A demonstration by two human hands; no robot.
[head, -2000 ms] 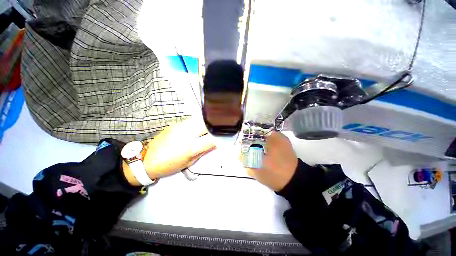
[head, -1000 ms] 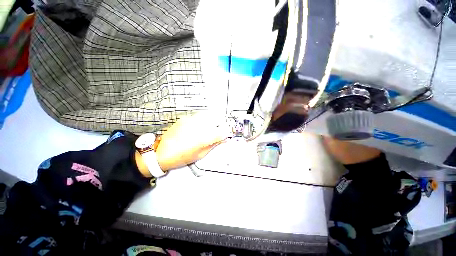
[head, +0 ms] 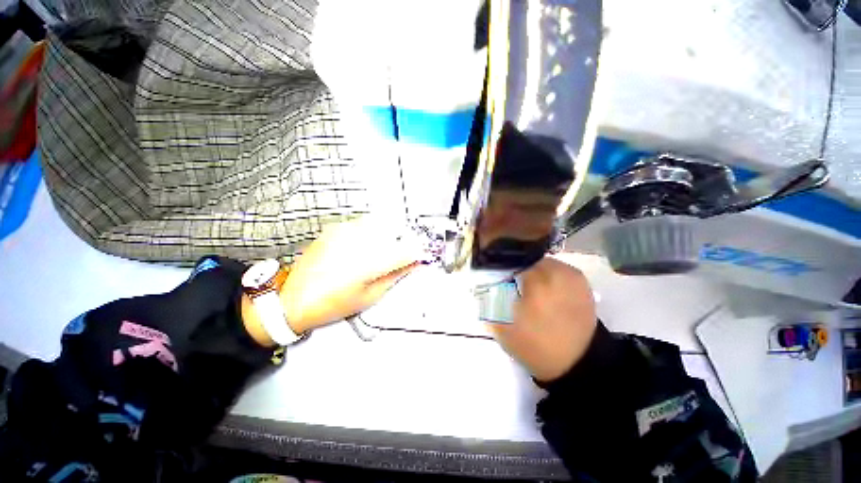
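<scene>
My left hand (head: 354,275) reaches to the needle area (head: 436,247) from the left; its fingertips are hidden behind the machine parts and glare, so its grip cannot be told. My right hand (head: 549,316) is beside the small grey-blue cylinder (head: 498,302), right of the needle area, its fingers bent and blurred; whether it holds anything cannot be told. The checked garment (head: 236,160) lies bunched left of the white sewing machine head (head: 699,75), above my left forearm.
The ribbed tension dial (head: 649,247) juts from the machine head above my right hand. A shiny curved cover (head: 543,94) stands close to the camera. A scale (head: 396,453) runs along the table's front edge. Coloured spools (head: 801,338) sit at far right.
My right hand went right, behind the tension dial, and has come back left beside the grey-blue cylinder. My left hand has stayed near the needle area. The camera view has shifted.
</scene>
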